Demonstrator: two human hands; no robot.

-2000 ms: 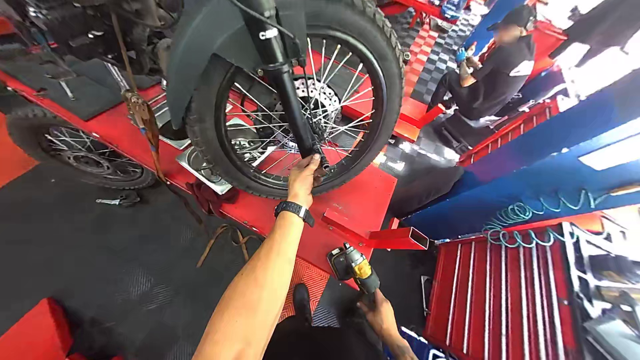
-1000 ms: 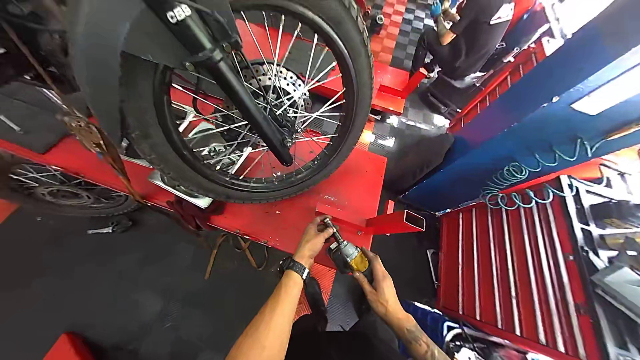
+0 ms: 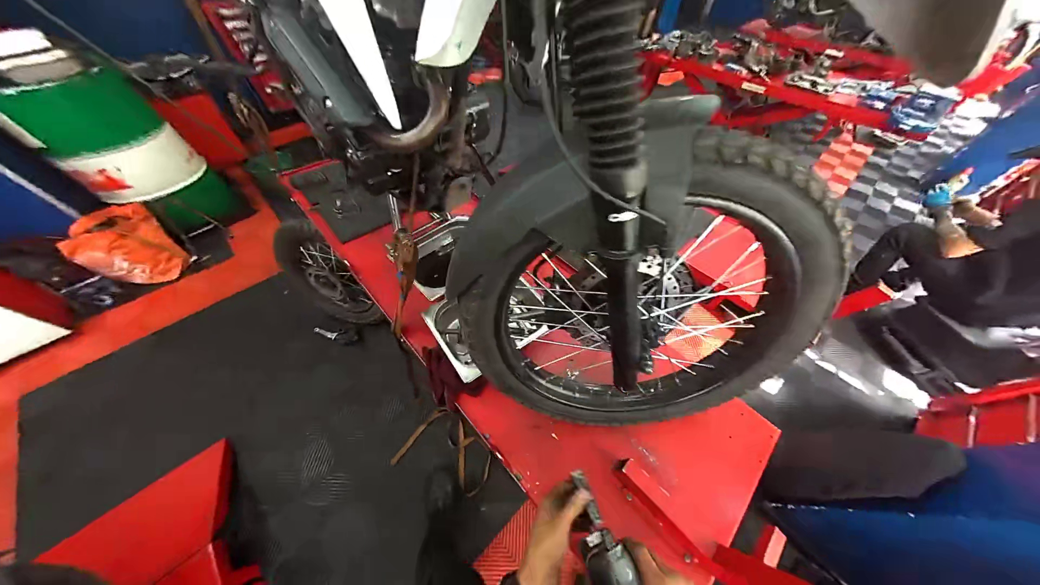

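At the bottom of the view my left hand (image 3: 556,528) has its fingers closed around the socket extension (image 3: 588,500) on the nose of a power impact wrench (image 3: 611,562). My right hand (image 3: 650,566) is against the tool's body, partly cut off by the frame edge; its grip is mostly hidden. Beyond both hands stands a motorcycle's spoked front wheel (image 3: 812,317), with a black fork leg (image 3: 624,325) and a dark fender (image 3: 528,203). The wheel rests on a red lift platform (image 3: 699,455).
A loose wheel (image 3: 325,276) lies left of the platform, near straps (image 3: 422,435). An orange bag (image 3: 126,244) and a green-and-white drum (image 3: 122,122) are farther left. At right sits another person (image 3: 959,268); red benches (image 3: 780,89) holding parts stand behind.
My left hand was at the lower fork two seconds ago; it has moved down to the tool's front end, where it stays. The view has swung left.
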